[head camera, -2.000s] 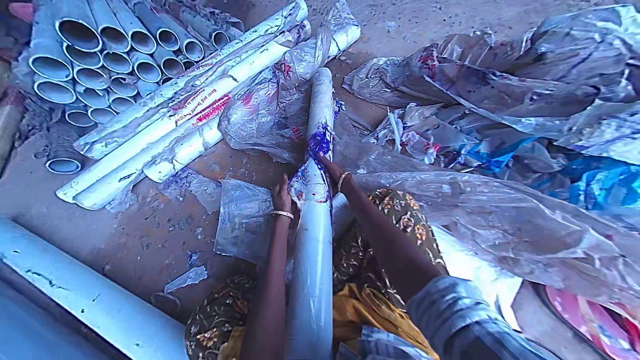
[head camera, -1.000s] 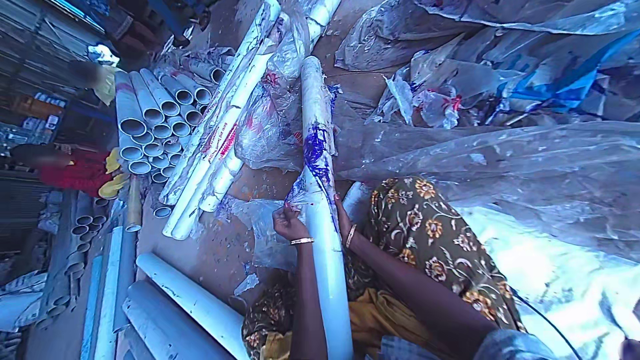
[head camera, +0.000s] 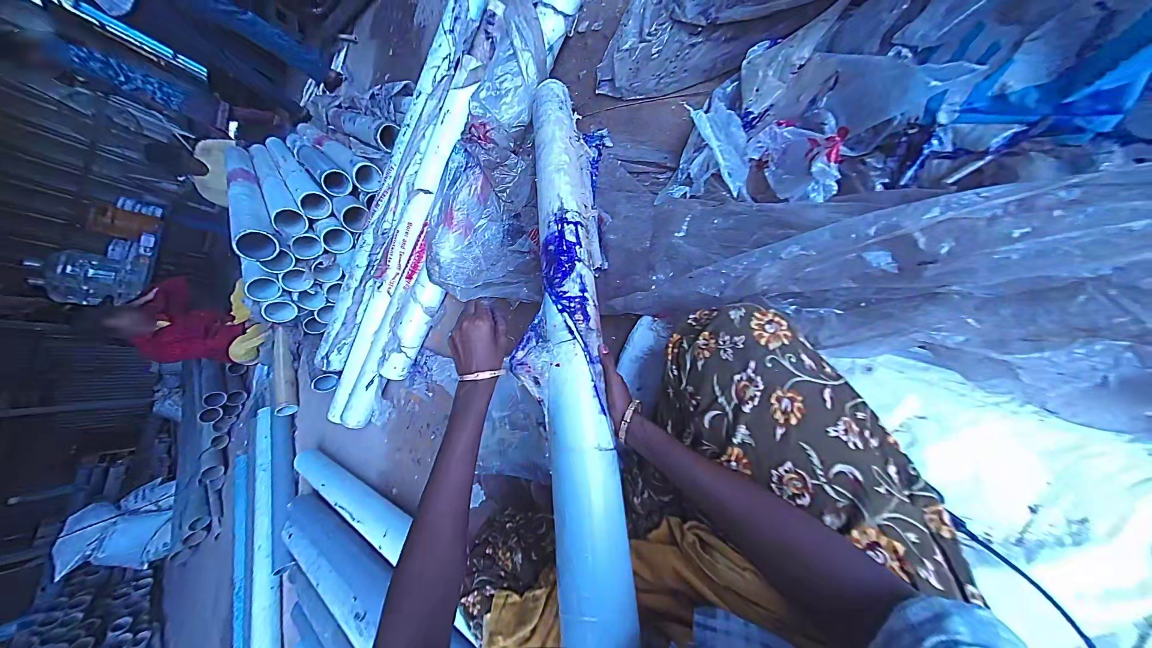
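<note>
A long pale plastic pipe (head camera: 589, 486) runs up the middle of the head view across my lap. Its upper part wears a dirty plastic film wrap (head camera: 560, 153) with a patch of blue-purple marking or cord. My left hand (head camera: 479, 337) is closed just left of the pipe, clear of its wall; a stretched flap of film (head camera: 533, 355) lies between them, and whether my fingers grip it is hard to tell. My right hand (head camera: 615, 382) rests along the right side of the pipe, its fingers partly hidden behind it.
Film-wrapped pipes (head camera: 373, 333) lie left of the work, beside a stack of grey pipes (head camera: 306, 202). More pipes (head camera: 337, 540) lie at lower left. Crumpled plastic sheeting (head camera: 864, 234) spreads over the right side. A person in red (head camera: 193, 319) is at the far left.
My left hand has moved away from the pipe to the left, where it was against the pipe earlier. The film flap is pulled out sideways. The view has turned to show more on the left.
</note>
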